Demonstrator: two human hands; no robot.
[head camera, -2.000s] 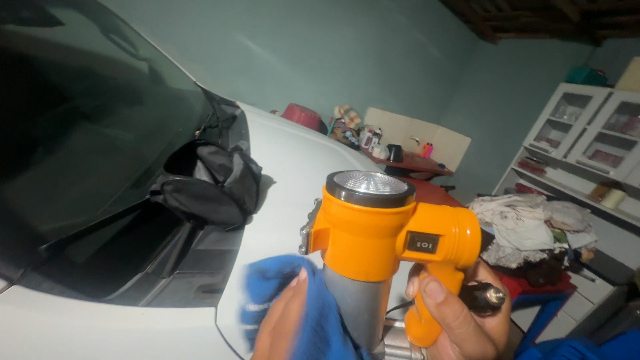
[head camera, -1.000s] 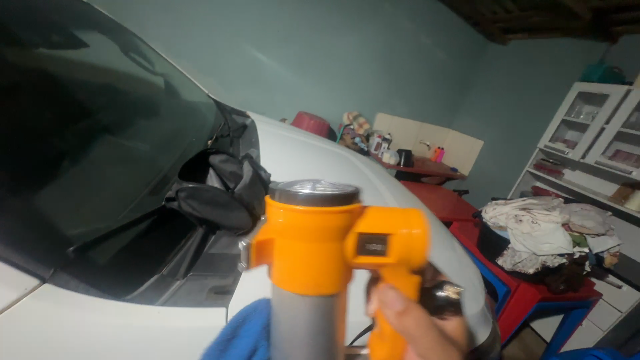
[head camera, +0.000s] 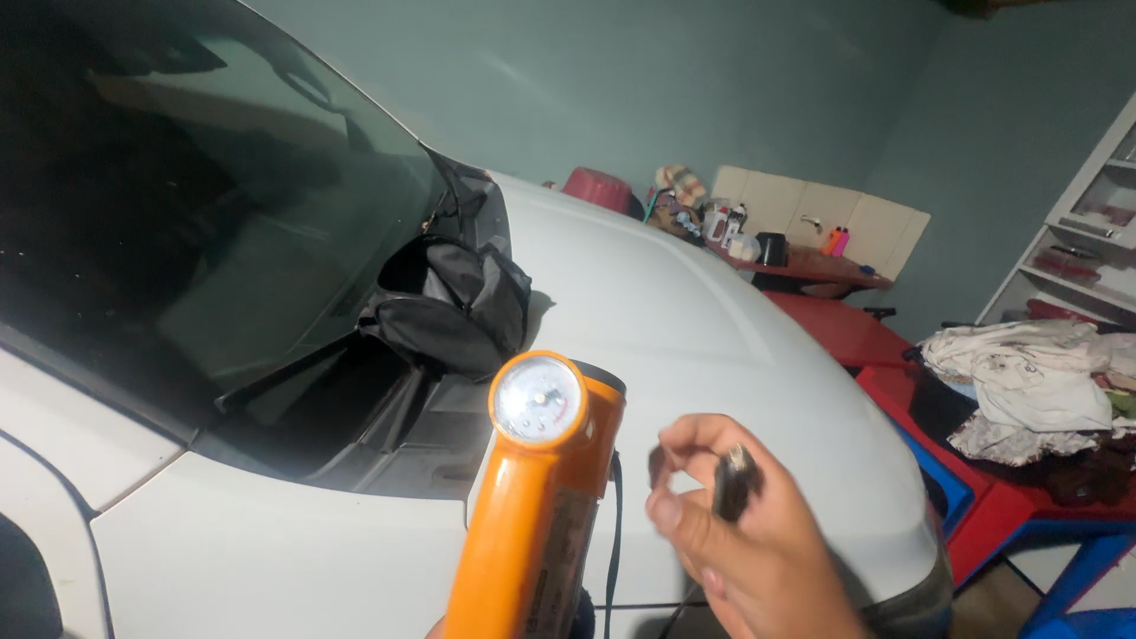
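An orange handheld air compressor (head camera: 532, 497) stands upright in front of the car, its round pressure gauge (head camera: 538, 398) facing me. A sliver of my left hand (head camera: 434, 629) shows at the compressor's lower edge; most of that hand is out of frame. To the right, my right hand (head camera: 754, 541) holds a dark 12 V car plug (head camera: 735, 484) within its curled fingers, apart from the orange body. Thumb and fingertips nearly meet, slightly blurred. A thin black cord (head camera: 613, 541) hangs beside the compressor. Behind it, a black fabric bag (head camera: 453, 306) lies open at the windshield's base.
The white car hood (head camera: 674, 337) spans the middle, with the windshield (head camera: 204, 204) at left. At right, crumpled cloths (head camera: 1021, 382) are piled by red plastic furniture (head camera: 896, 399). Bottles and a black container (head camera: 773, 249) stand on a ledge beneath a wall tap (head camera: 810, 221).
The compressor has been turned, so its gauge faces me instead of its lamp side. My right hand has let go of its handle and moved apart, still with the plug.
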